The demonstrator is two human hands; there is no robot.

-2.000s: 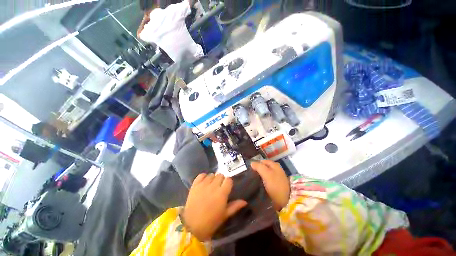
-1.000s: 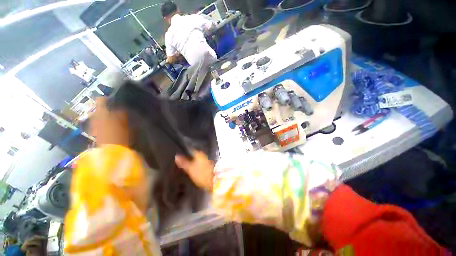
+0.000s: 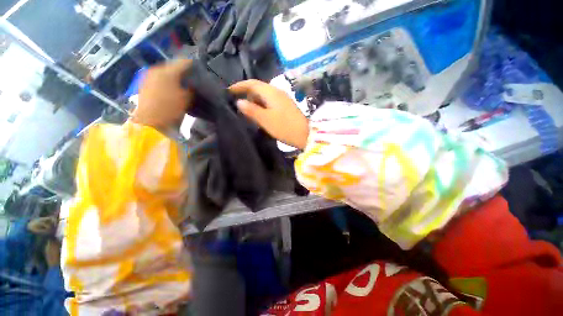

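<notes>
A dark grey garment piece (image 3: 231, 154) hangs in folds over the table's front edge, left of the machine. My left hand (image 3: 162, 95), blurred, grips its upper left part. My right hand (image 3: 271, 111) is at the cloth's upper right, with thumb and index finger apart; whether it pinches the cloth cannot be told. The white and blue overlock machine (image 3: 383, 55) stands behind my right hand, and its needle area (image 3: 327, 86) is blurred, with no cloth visibly under it.
More dark cloth (image 3: 241, 31) lies behind my hands. A blue striped bundle with a white tag (image 3: 503, 77) and red-handled snips (image 3: 484, 118) lie right of the machine. The table's front edge (image 3: 278, 210) runs below the cloth. Blue cloth or a crate (image 3: 262, 265) is underneath.
The cloth has left the machine's needle area and is now held up at the left. Both hands moved left, then my right hand moved up beside my left. The view has tilted down.
</notes>
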